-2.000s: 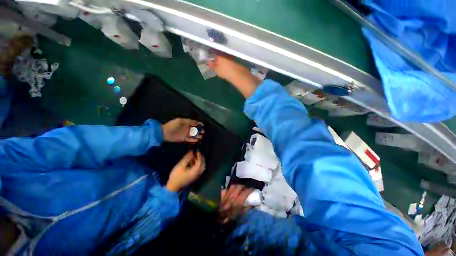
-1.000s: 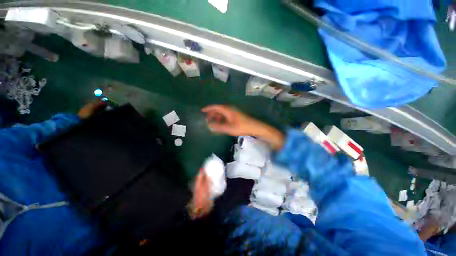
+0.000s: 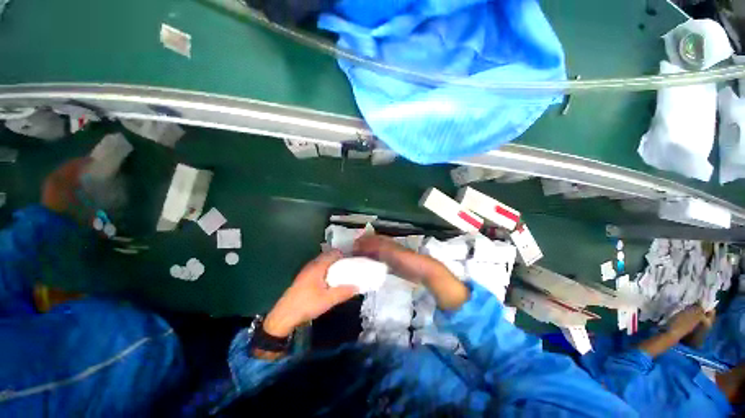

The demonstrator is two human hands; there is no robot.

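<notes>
My left hand (image 3: 304, 295), with a dark band at its wrist, holds a white wrapped unit (image 3: 357, 275) over the left side of a tray. My right hand (image 3: 400, 257) is blurred, just beyond and right of that unit, with its fingertips by the tray's far left corner. Whether it grips anything cannot be told. The dark tray (image 3: 336, 320) is largely covered by rows of white wrapped units (image 3: 390, 309). Its near edge is hidden by my head and sleeves.
Small cartons with red ends (image 3: 490, 208) lie beyond the tray's right side. White square labels (image 3: 229, 238) and round stickers (image 3: 232, 258) lie left. A blue cloth (image 3: 457, 90) hangs over the metal rail (image 3: 269, 122). People in blue work at both sides; the left person's hand (image 3: 65, 186) is blurred.
The view has swung right. My right hand has come back from the rail area to beside my left hand over the tray. The neighbour's large black tray is out of view.
</notes>
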